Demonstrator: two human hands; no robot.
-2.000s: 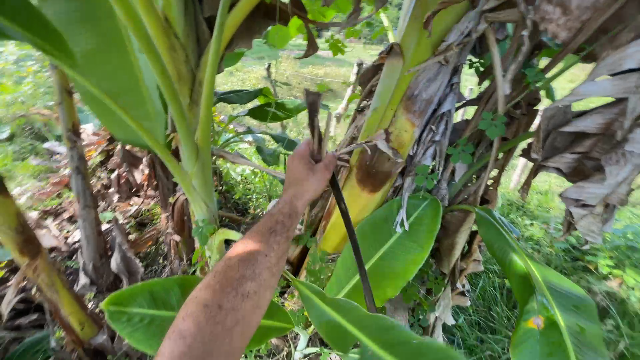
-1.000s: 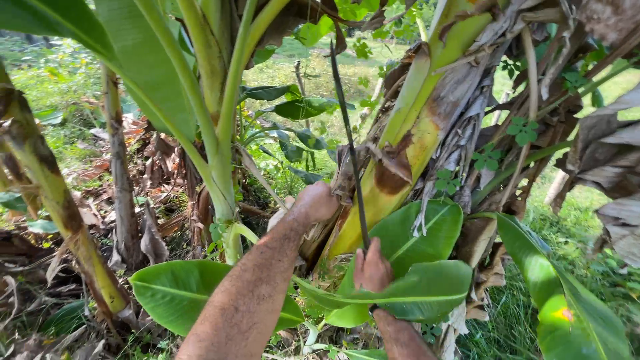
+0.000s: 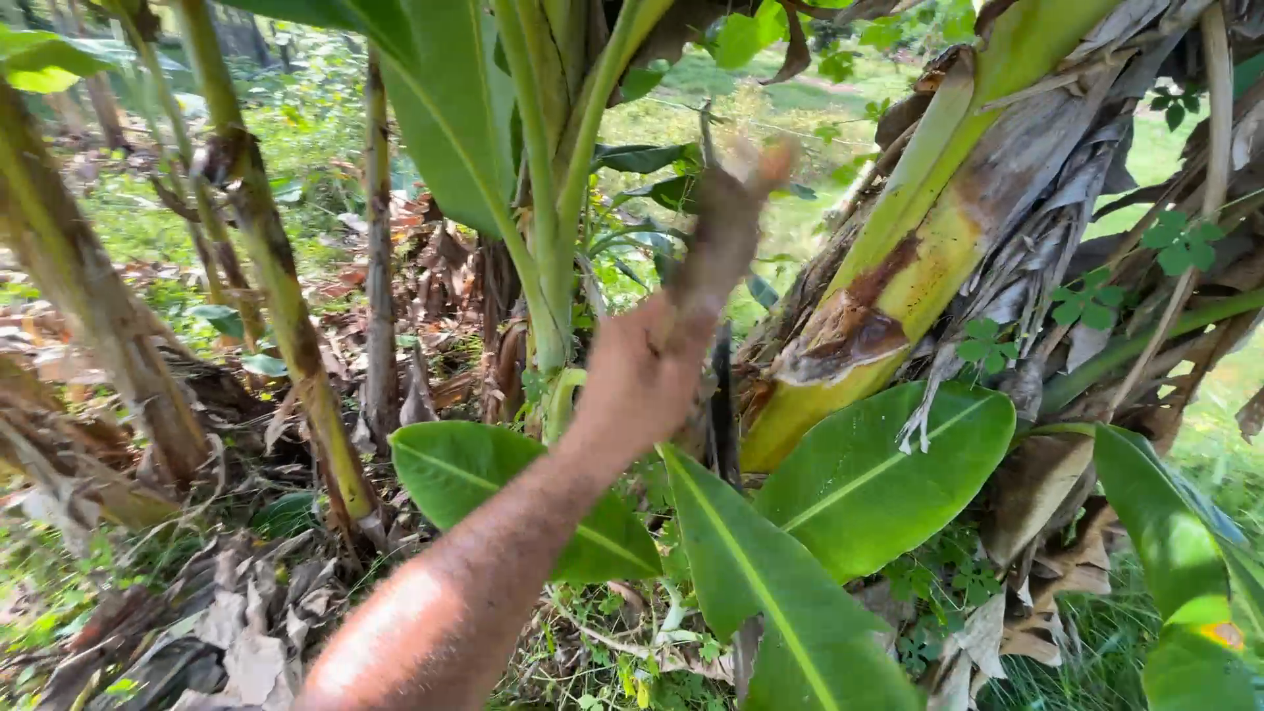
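Observation:
My left hand [image 3: 642, 370] reaches up from the bottom edge, its fingers closed around a blurred brown piece of dry plant matter [image 3: 729, 232]. Just right of the wrist, a dark narrow strip [image 3: 724, 405] stands upright behind a green leaf; whether it is a blade cannot be told. The leaning yellow-green banana pseudostem [image 3: 889, 286], with a brown torn patch, is to the right of this hand. A younger banana plant [image 3: 553, 247] rises behind and left of it. My right hand is not visible.
Broad green banana leaves [image 3: 889, 474] spread below and right of the hand. Dry hanging leaves [image 3: 1047, 227] line the leaning stem. More banana stems [image 3: 286, 326] stand at left, above brown leaf litter [image 3: 227, 612].
One second ago my right hand held a long dark blade beside the leaning stem; that hand is out of sight now. My left hand now holds up a brown piece. The view has shifted left.

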